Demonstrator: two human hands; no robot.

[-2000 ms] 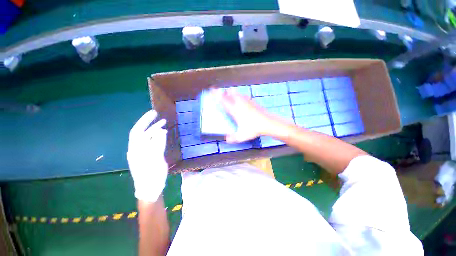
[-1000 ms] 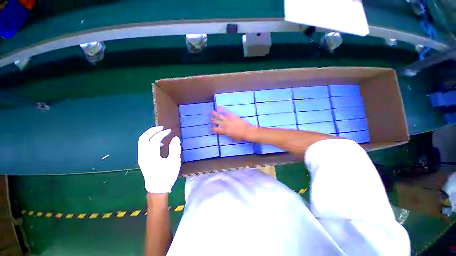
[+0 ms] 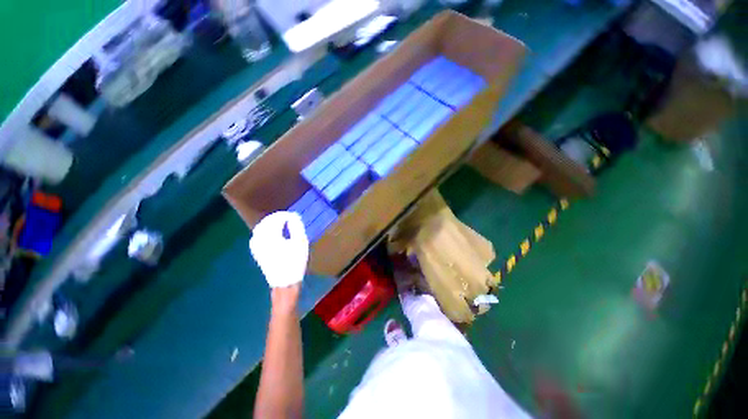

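A long open brown shipping carton (image 3: pixel 394 196) stands slanted on the green bench. Closely packed rows of blue boxes (image 3: pixel 385 127) lie inside, with a lower group at its left end and a dark gap near the front wall. My left hand (image 3: pixel 280 248), in a white glove, is at the carton's near left corner, overlapping its wall. Its fingers look curled, but whether they grip the cardboard is hidden. My right hand cannot be made out; only a faint reddish blur shows at the bottom edge, right of my white clothing.
A red crate (image 3: pixel 357 299) is below the bench edge. Crumpled brown paper or cardboard (image 3: pixel 447 254) hangs or lies beside it. More brown cardboard (image 3: pixel 525 159) is at the right, near yellow-black floor tape (image 3: pixel 537 235). A pale rail (image 3: pixel 176 151) runs behind the carton.
The view has swung, so the carton now appears slanted, with more floor visible. My right hand has left the blue boxes and the picture. My left hand now overlaps the carton's corner.
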